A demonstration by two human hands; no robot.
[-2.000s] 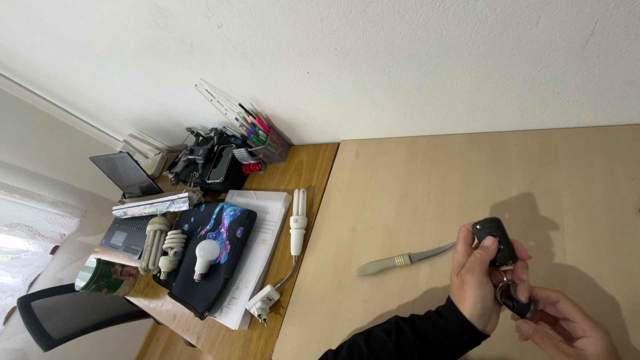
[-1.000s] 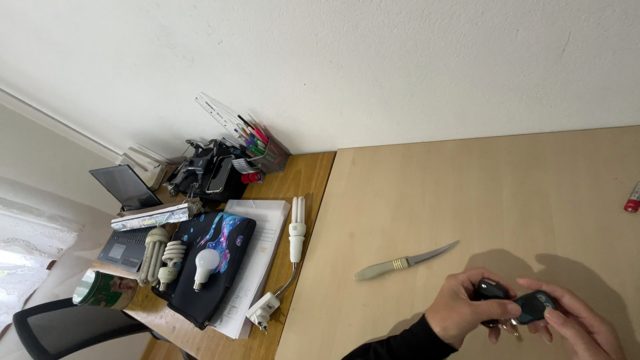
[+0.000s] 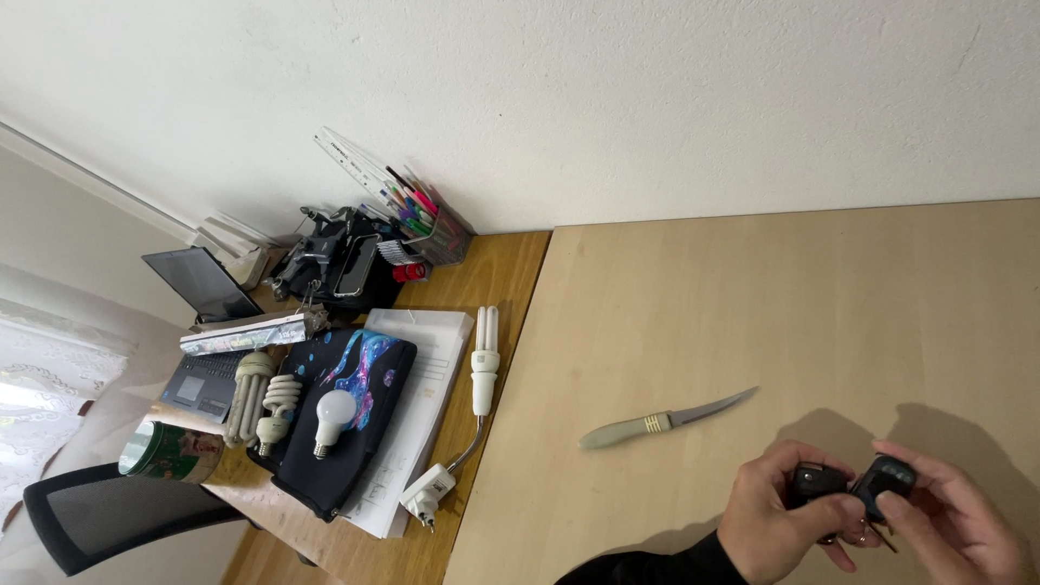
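At the lower right, my left hand (image 3: 784, 512) holds a black car key fob (image 3: 815, 481) between thumb and fingers. My right hand (image 3: 946, 516) grips a second black fob (image 3: 884, 481) with buttons on its face. Both fobs are close together above the pale board, and part of a metal ring and a thin metal piece show below them; the fingers hide the rest. Left of my hands lies a small knife (image 3: 670, 420) with a grey-green handle, its curved blade pointing up and to the right.
On the wooden desk at left are a compact fluorescent lamp (image 3: 484, 361) in a corded socket, a white bulb (image 3: 333, 418) on a dark patterned sleeve (image 3: 382, 398), papers (image 3: 431, 374), a laptop (image 3: 203, 284) and a mesh pen holder (image 3: 447, 236). A chair (image 3: 122, 512) stands beside it.
The right hand's fob has turned from lying flat to a more upright tilt since one second ago. Two seconds ago, one fob was held above the other. The knife has stayed in place.
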